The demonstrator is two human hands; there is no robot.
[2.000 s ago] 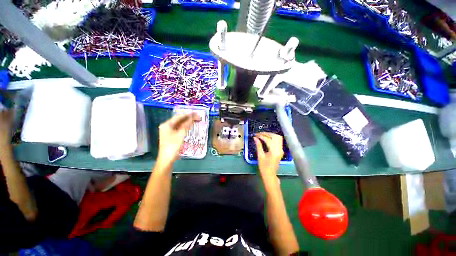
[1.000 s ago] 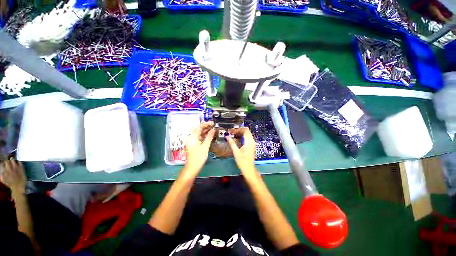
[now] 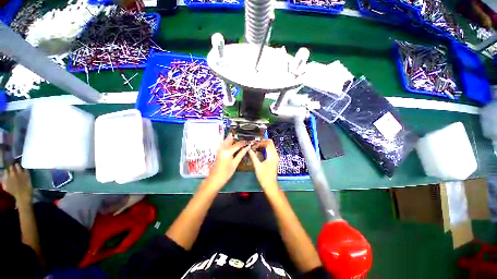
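The hand press stands in the middle of the bench, with its round pale plate above my hands. My left hand and my right hand meet at the fixture under the ram, fingertips nearly touching. The fingers hide most of the fixture and any small part there. Part of the brownish base plate shows between the hands. Thin rods lie in the clear parts box left of the press. Small black fittings lie in the blue tray to the right.
The press lever slopes down right to its red ball knob. A large blue rod tray lies behind the clear box. Frosted boxes stand left. A parts bag and white container lie right. Another person's hand shows far left.
From the parts box and small tray, both hands came together at the fixture. In the last second the fingertips closed in further, covering it. The lever knob sits slightly lower and further left.
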